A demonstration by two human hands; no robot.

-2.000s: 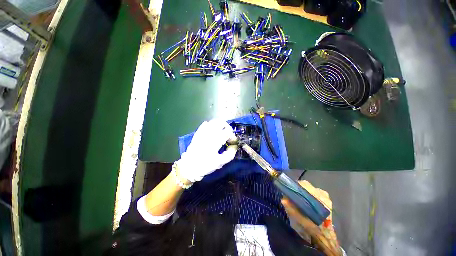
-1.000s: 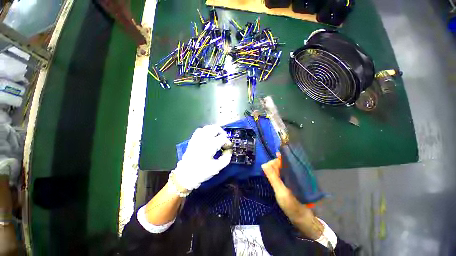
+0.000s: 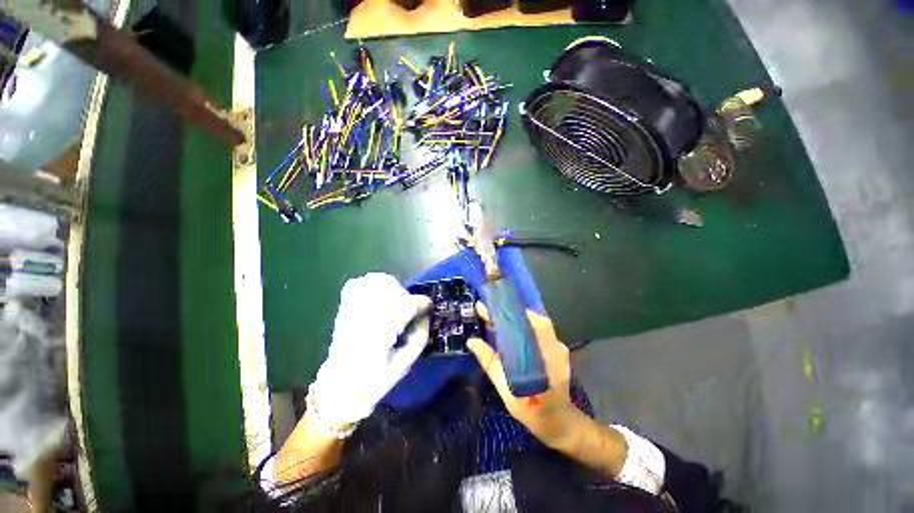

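A black squarish housing point(image 3: 453, 319) with its open side up, showing shiny metal parts, lies on a blue cloth point(image 3: 524, 279) at the bench's near edge. My left hand point(image 3: 369, 336), in a white glove, holds the housing's left side. My bare right hand point(image 3: 546, 386) holds the soldering iron point(image 3: 514, 331) by its blue-grey handle. The iron's barrel points away from me, past the housing's right side; its tip is not clear. My right thumb and a finger are at the housing's right edge. Pliers point(image 3: 536, 243) lie beyond the iron, partly hidden by it.
Loose wired components point(image 3: 351, 135) lie in piles beyond the cloth. A black fan point(image 3: 611, 120) stands at the right, with a round metal container point(image 3: 707, 165) beside it. Black housings stand on a cardboard sheet point(image 3: 431, 22) at the back. A conveyor point(image 3: 160, 250) runs along the left.
The iron has left the housing's inside and swung upright to its right. My right hand has come in to the housing's right edge. The whole view has shifted.
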